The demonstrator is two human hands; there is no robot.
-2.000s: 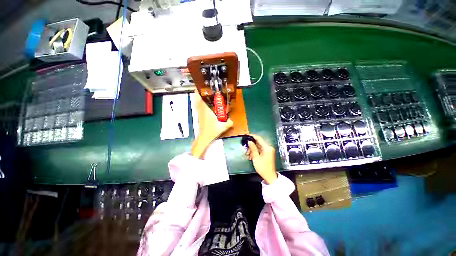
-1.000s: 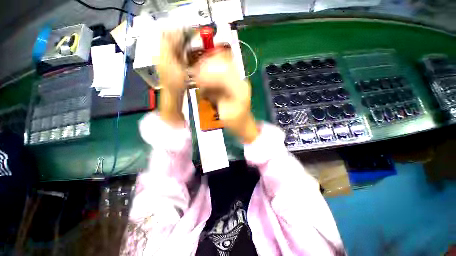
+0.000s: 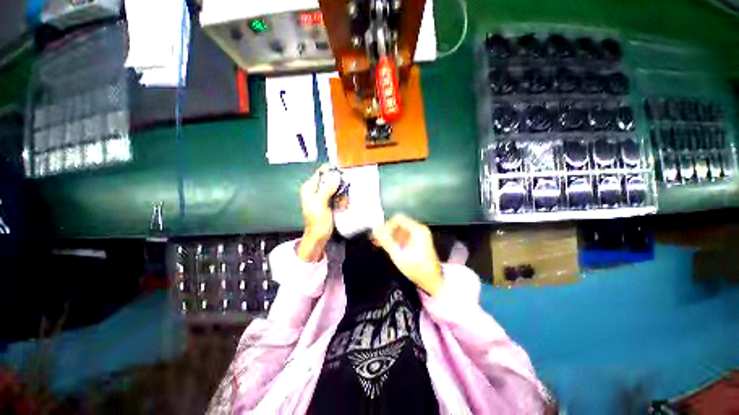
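Observation:
My left hand is over the bench's front edge and holds a dark, shiny round part at its fingertips. My right hand is lower and to the right, thumb and fingertips together at the lower end of a white paper strip; whether it pinches anything is unclear. The toggle-clamp fixture's red handle points down towards me, with no hand on it. The orange-brown fixture base lies under the clamp, beyond both hands.
A blister tray of black discs is right of the fixture, a second farther right. The control box is behind left, a record sheet left. A clear tray is far left. A dark lower tray and tan cardboard are below the bench edge.
Both hands have drawn back from the fixture towards my body. The red handle, upright a second ago, now points down. The view has shifted, so the fixture appears higher up.

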